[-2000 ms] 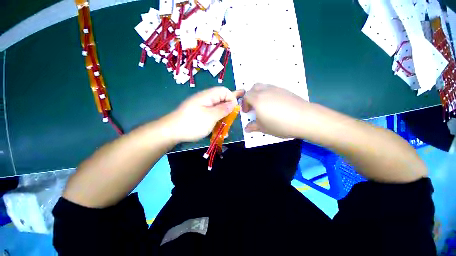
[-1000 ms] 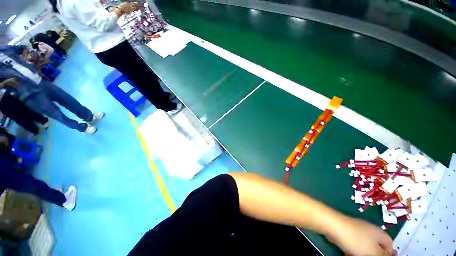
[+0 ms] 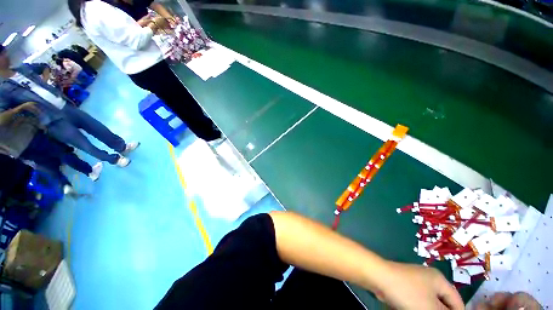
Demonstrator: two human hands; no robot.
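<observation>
My left hand is at the bottom right, cut off by the lower edge; what its fingers hold cannot be seen. My right hand shows only as a few blurred fingers at the bottom right edge, beside the left. The dotted sheet lies beyond them at the far right. A pile of white square pads with red wires lies just above my left hand. A laid-out strip of orange film parts, with small white connectors, lies left of the pile.
A pale strip runs along the green bench. A standing person works at another heap of parts at upper left. A blue stool, wrapped white bags, a carton and other people are on the blue floor.
Since two seconds ago the view has swung left, bringing the floor and people in. Over the last second, my left hand has shifted left and down in view, and fingers of my right hand have appeared.
</observation>
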